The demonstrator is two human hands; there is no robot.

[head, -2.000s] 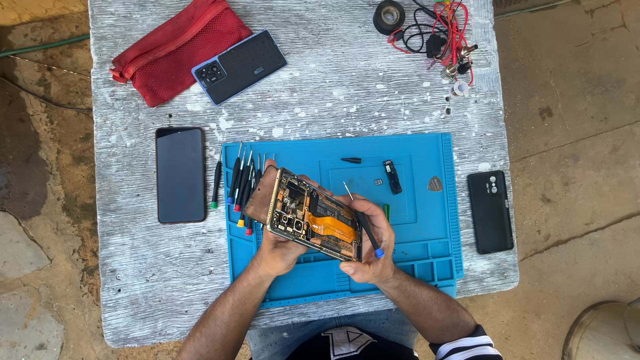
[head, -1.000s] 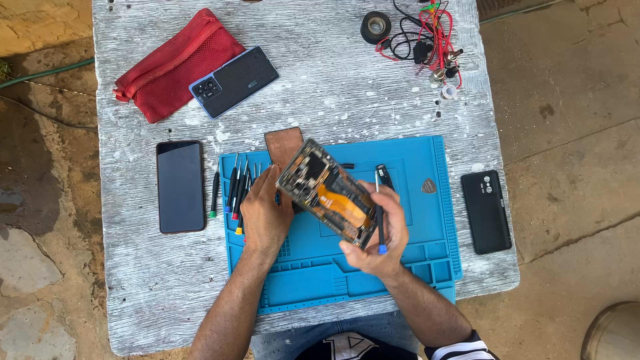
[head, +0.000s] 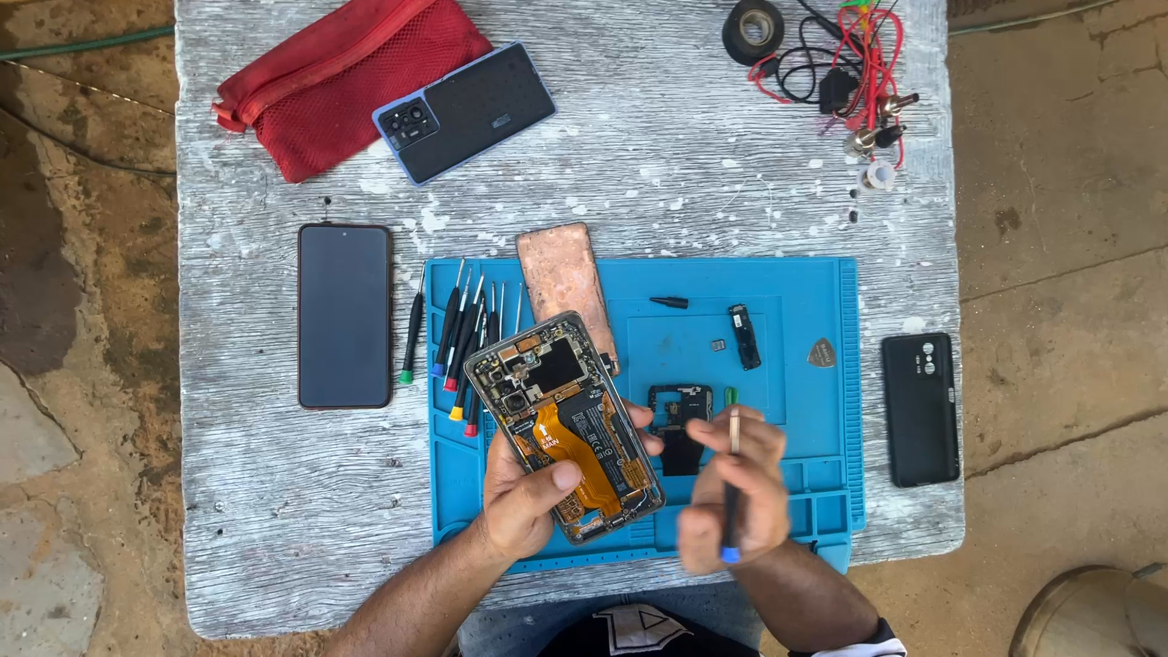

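My left hand [head: 529, 502] holds an opened smartphone [head: 566, 429], its inner side up, with an orange flex cable and a black battery showing. To its right my right hand [head: 739, 493], slightly blurred, grips a precision screwdriver [head: 731, 511] with a blue end cap, its shaft pointing away from me. Between the hands, a black phone inner cover [head: 680, 429] lies on the blue repair mat [head: 821, 420]. A worn copper-coloured plate [head: 566, 283] rests beyond the phone, partly over the mat's far edge. Several precision screwdrivers [head: 464, 338] lie at the mat's left.
A dark-screened phone [head: 344, 315] lies left, a black phone case [head: 922, 411] right. Beyond are a red mesh pouch [head: 319, 91], another phone [head: 465, 114], black tape [head: 754, 31] and tangled wires [head: 867, 73]. The mat also bears a black part [head: 744, 336] and a pick [head: 822, 353].
My left hand, near the copper-coloured plate a second ago, now holds the opened phone. My right hand has let go of that phone and moved right, keeping the screwdriver.
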